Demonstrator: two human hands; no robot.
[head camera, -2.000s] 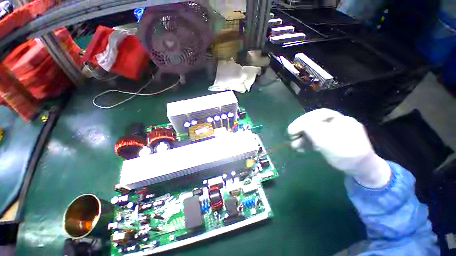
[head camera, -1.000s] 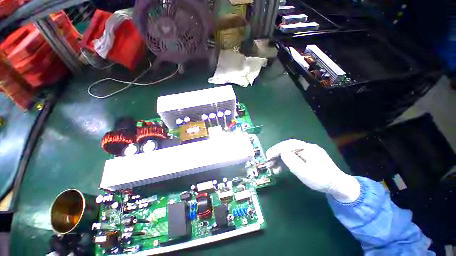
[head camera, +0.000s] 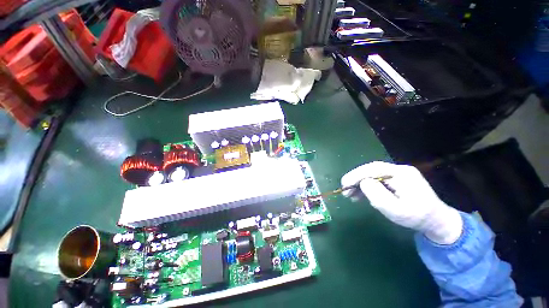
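Observation:
A large green circuit board (head camera: 186, 258) lies on the green bench mat, with two silver-white finned heatsinks (head camera: 217, 192), two red-brown wound rings (head camera: 181, 157) and a yellow-brown block (head camera: 232, 156) on it. My right hand (head camera: 397, 195), in a white glove and blue sleeve, pinches a thin brownish stick (head camera: 337, 192); its tip points at the board's right edge. At the lower left is a metal cup (head camera: 79, 252) with amber liquid. My left hand (head camera: 77, 295) shows only as dark and white glove fingers just below the cup, cut off by the bottom edge.
A fan (head camera: 207, 33), a white cloth (head camera: 285, 81), a looped pale cord (head camera: 141, 102) and red bins (head camera: 141, 48) stand or lie behind the board. Black trays (head camera: 457, 78) with similar boards are at the upper right.
The view has shifted, so the board shows further left. My right hand came to the board's right edge, then drew back slightly to the right with the stick.

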